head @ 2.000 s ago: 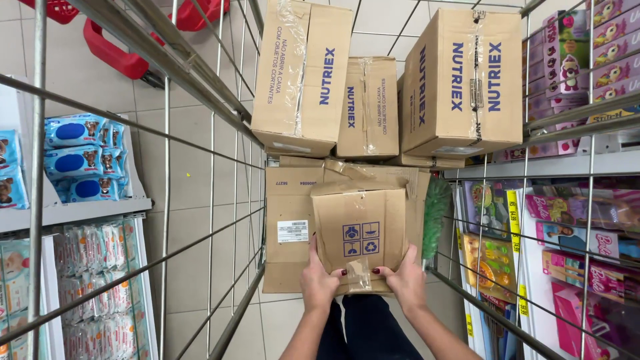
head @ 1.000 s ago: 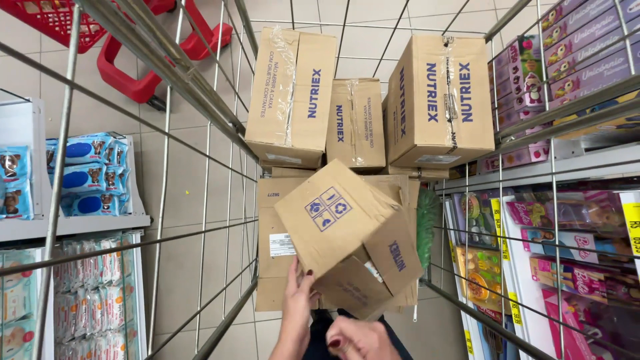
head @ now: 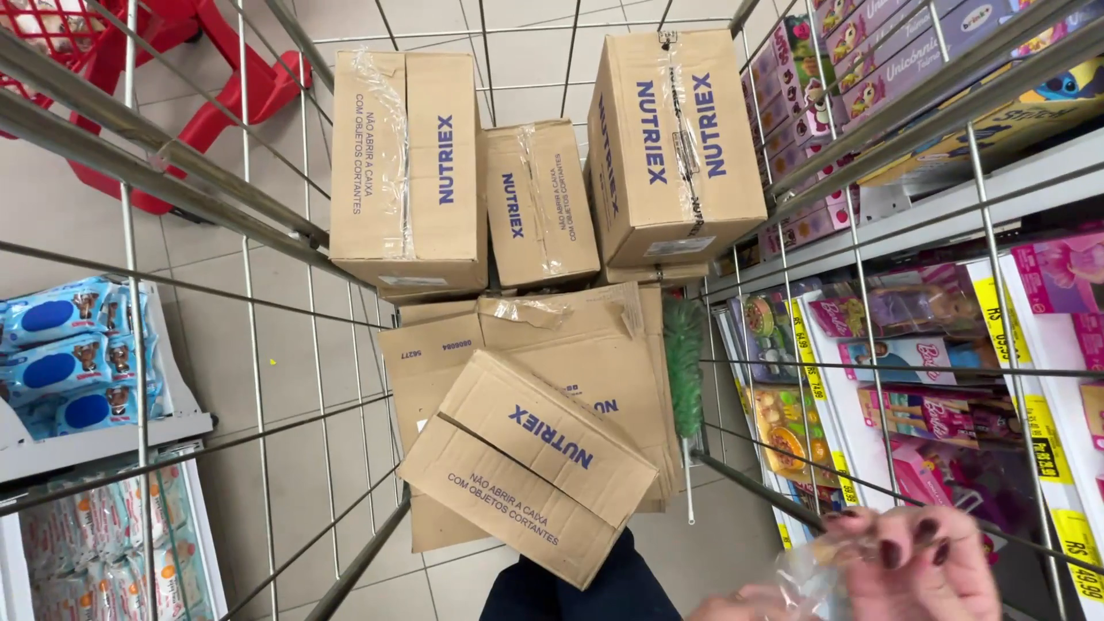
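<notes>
A small cardboard box (head: pixel 530 466) lies tilted on flattened cardboard (head: pixel 561 332) in a wire cart, its two top flaps meeting at a seam with no tape visible on it. At the lower right, my right hand (head: pixel 918 552) is closed on crumpled clear tape (head: pixel 811 578), apart from the box. Low at the bottom edge, my left hand (head: pixel 746 604) shows only in part, beside the tape; its grip is hard to make out. Behind stand three taped cardboard boxes: a left one (head: pixel 448 172), a smaller middle one (head: pixel 539 207) and a right one (head: pixel 681 147).
A green duster (head: pixel 684 371) stands along the cart's right side. The wire cart wall (head: pixel 246 302) runs close on the left. Beyond it are shelved blue wipe packs (head: pixel 60 362) and a red cart (head: pixel 224 112). Shelves with boxed dolls (head: pixel 914 362) border the right.
The small box, earlier between my hands, now lies on the flattened cardboard with its flap side up. Both hands have moved off it to the lower right, with clear tape now in the right.
</notes>
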